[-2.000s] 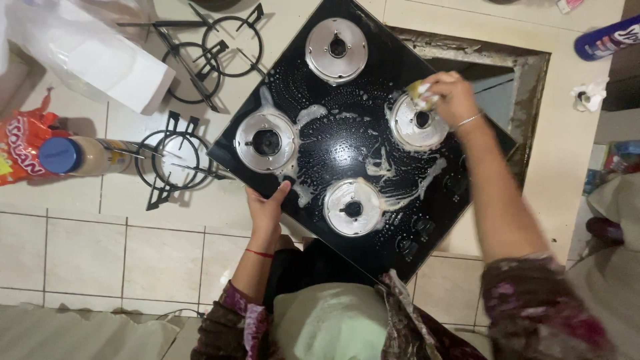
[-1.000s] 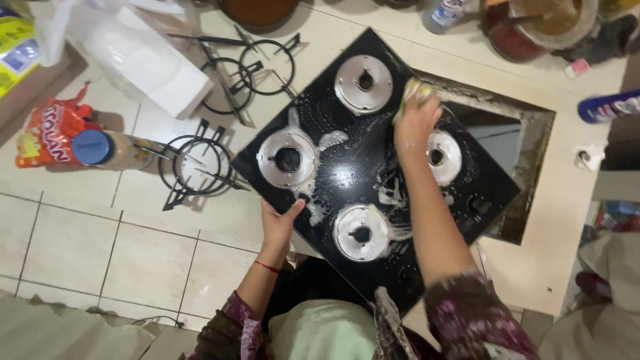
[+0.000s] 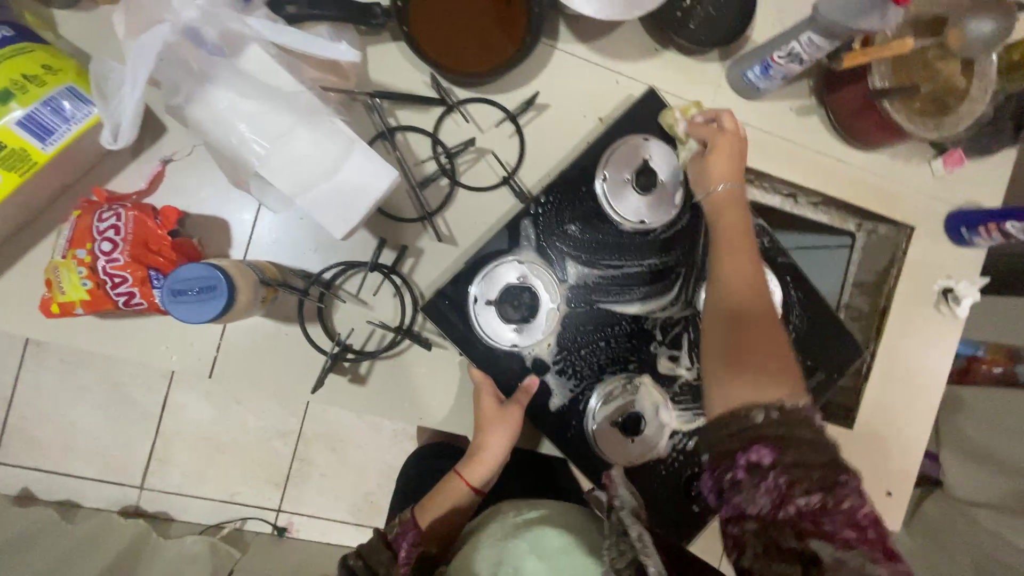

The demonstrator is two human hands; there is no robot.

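Observation:
A black gas cooktop (image 3: 616, 280) lies turned cornerwise, streaked with white suds, with round metal burner plates such as the left one (image 3: 514, 304). My right hand (image 3: 718, 152) holds a yellowish sponge (image 3: 682, 124) against the cooktop near its top corner, beside the upper burner plate (image 3: 639, 182). My forearm partly covers the right burner plate. At the lower left edge, my left hand (image 3: 500, 404) grips the cooktop, thumb on top and the other fingers mostly hidden. Suds also lie on the lower burner plate (image 3: 628, 420).
Black pan supports (image 3: 358, 310) lie left of the cooktop, by a blue-lidded jar (image 3: 198, 292) and a red packet (image 3: 120, 260). A pan (image 3: 468, 36), a grey bottle (image 3: 788, 56) and a pot (image 3: 856, 108) stand above. A rectangular countertop opening (image 3: 880, 264) lies partly under the cooktop.
My right hand has moved with the sponge from the right burner plate up to the top corner of the cooktop. My left hand stays at the lower left edge.

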